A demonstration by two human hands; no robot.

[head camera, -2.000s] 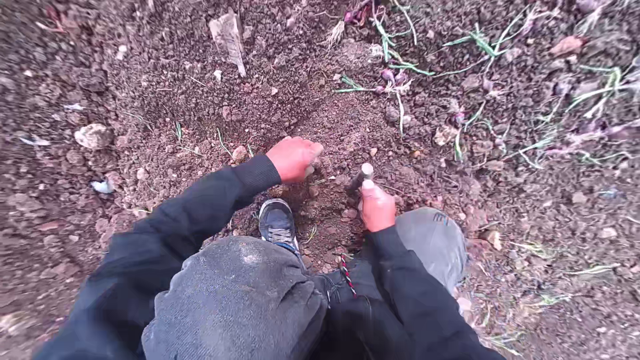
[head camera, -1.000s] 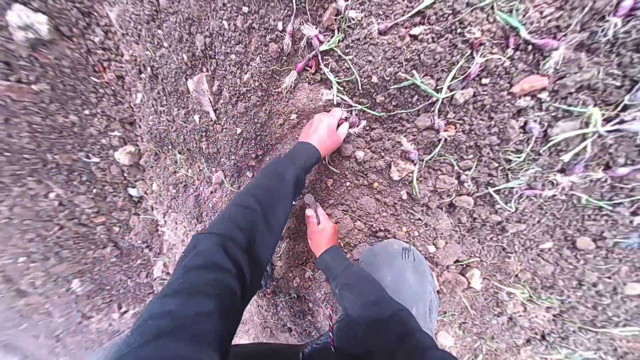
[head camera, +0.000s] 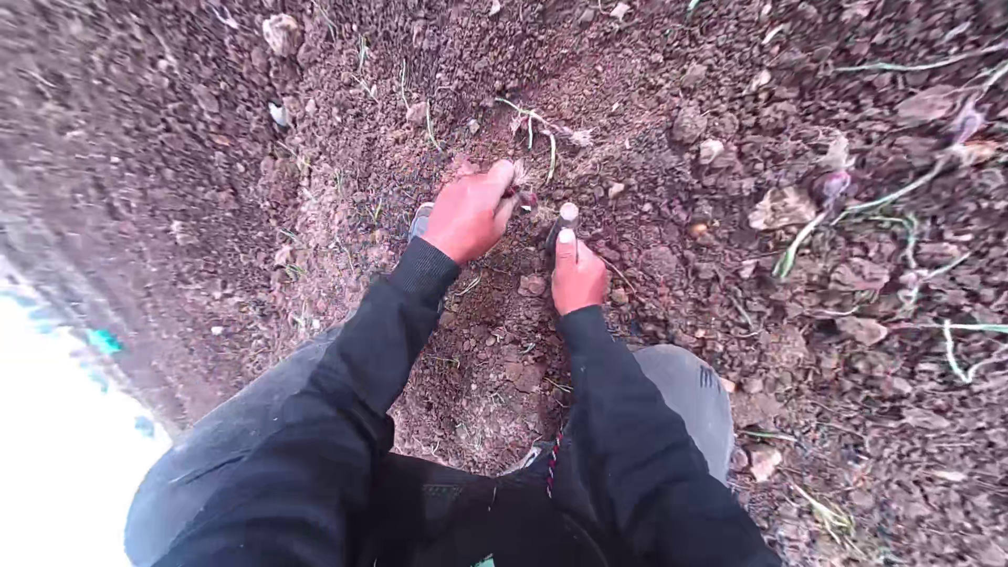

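Observation:
My left hand (head camera: 471, 211) is closed on a small purple-red onion bulb (head camera: 523, 197), whose pale roots stick up by the thumb. To its right, my right hand (head camera: 579, 272) grips a short tool by its handle (head camera: 568, 213); the handle's pale round end shows above the thumb, and the blade or head is hidden. Just beyond the left hand, another onion plant (head camera: 555, 130) with pale roots and thin green leaves lies on the reddish-brown soil. Both hands are low over the ground, apart from each other.
Pulled onions (head camera: 835, 185) with long green leaves lie scattered over cloddy soil at the right. Stones (head camera: 282, 34) and dry bits dot the ground. My bent knees (head camera: 689, 402) are on either side, and a shoe tip (head camera: 421, 220) shows behind the left hand.
One second ago my left hand was reaching forward at onions on the ground; it is now beside the right hand with a bulb. The tool stays in the right hand. The view has shifted.

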